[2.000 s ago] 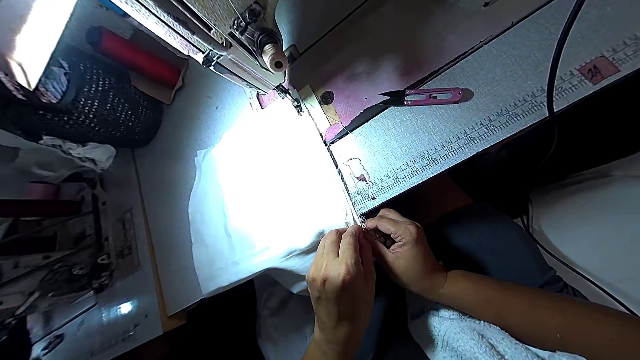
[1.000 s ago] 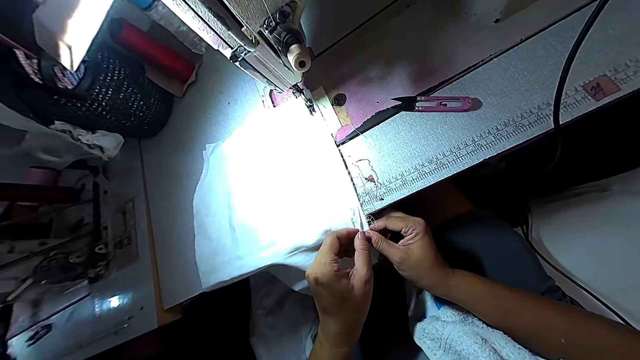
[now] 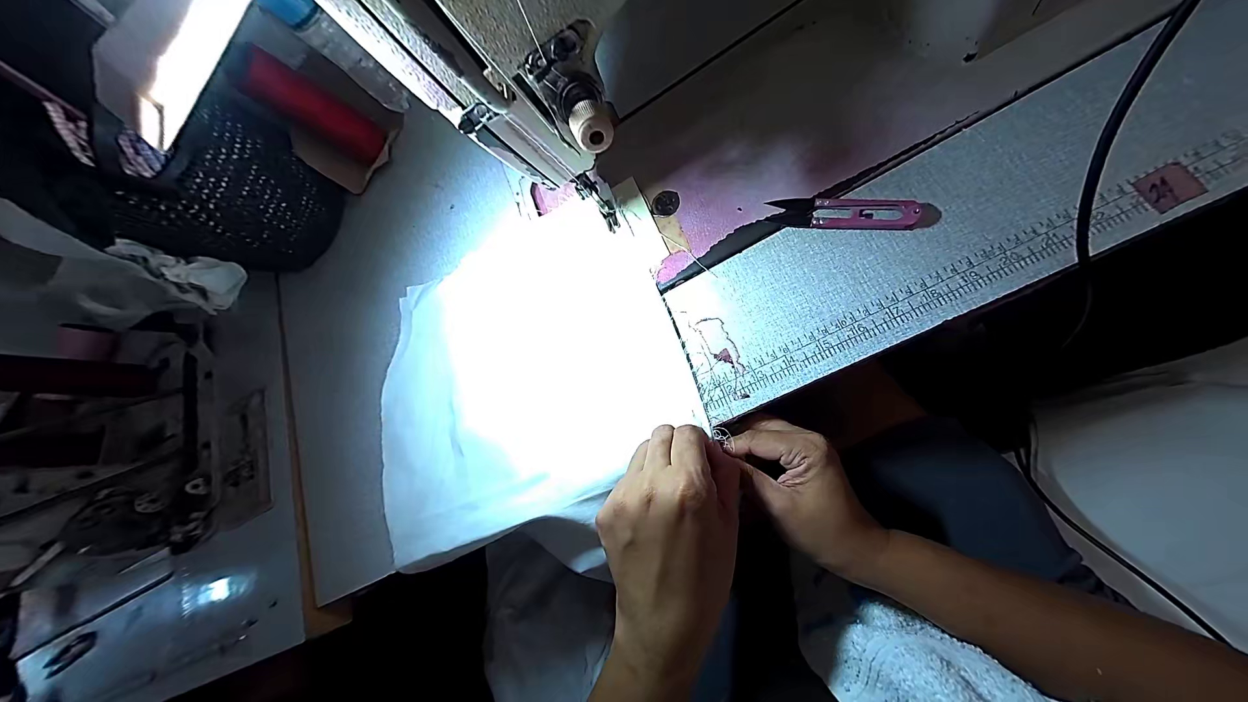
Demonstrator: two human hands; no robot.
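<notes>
White fabric (image 3: 429,468) lies on the sewing machine table, its upper edge by the presser foot (image 3: 603,207) and its middle washed out by the lamp. My left hand (image 3: 673,526) pinches the fabric's near right corner at the table edge. Against it, my right hand (image 3: 804,487) has thumb and index finger closed at the same edge of the fabric. A small loopy bit, perhaps thread or trim, shows between the fingertips; what exactly the right fingers grip is partly hidden. Pink thread snips (image 3: 868,214) lie to the right of the machine's needle area.
A black perforated basket (image 3: 244,195) and a red thread cone (image 3: 312,102) stand at the upper left. Measuring-tape markings (image 3: 916,297) run along the front edge. A black cable (image 3: 1097,146) hangs over the right side. Another machine (image 3: 127,487) is at the left.
Both hands stay together at the fabric's near right corner; their fingers have shifted slightly. The left hand's fingers are more bunched than one second ago.
</notes>
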